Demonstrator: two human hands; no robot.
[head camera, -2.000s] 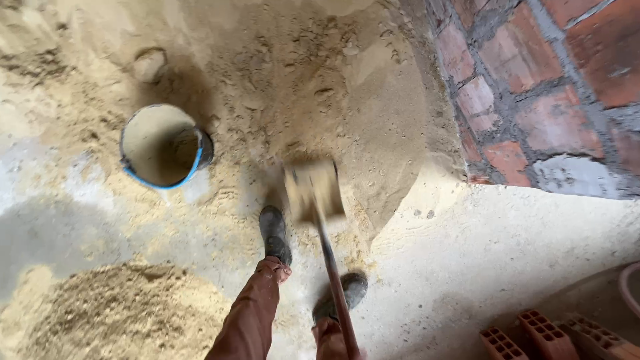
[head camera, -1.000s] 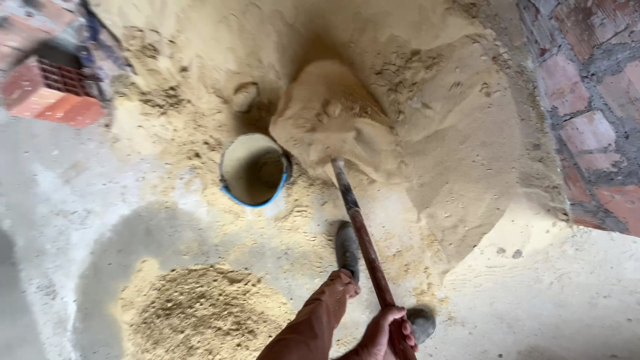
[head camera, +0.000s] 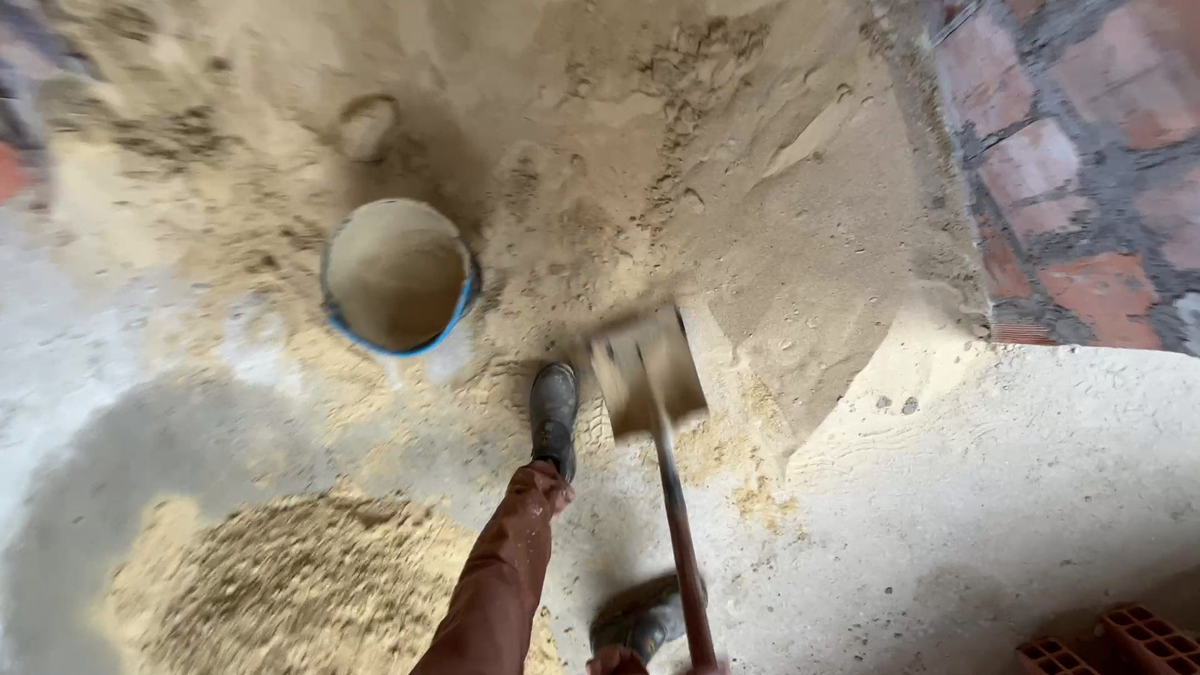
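A long-handled shovel (head camera: 652, 375) slants up from the bottom edge, its blurred blade low over the sandy floor, just right of my left boot. Only a sliver of my left hand (head camera: 710, 668) shows, closed around the wooden shaft at the bottom edge. My right hand is out of view. Left of the blade stands a round bucket (head camera: 401, 277) with a blue rim and a sand-coloured, partly shaded inside; how full it is cannot be told. Fine sand (head camera: 797, 216) spreads across the upper floor, and a coarser sand heap (head camera: 309, 581) lies at the lower left.
My boots (head camera: 554, 412) stand between the heap and the shovel. A rough brick wall (head camera: 1078, 169) with grey mortar borders the sand at the upper right. Hollow clay bricks (head camera: 1153, 642) lie in the lower right corner. A small round lump (head camera: 368, 127) sits behind the bucket.
A second ago the shovel's blade was buried in a mound of sand right of the bucket; now it is nearer my boots and in plain sight. The mound there has flattened. The view has shifted.
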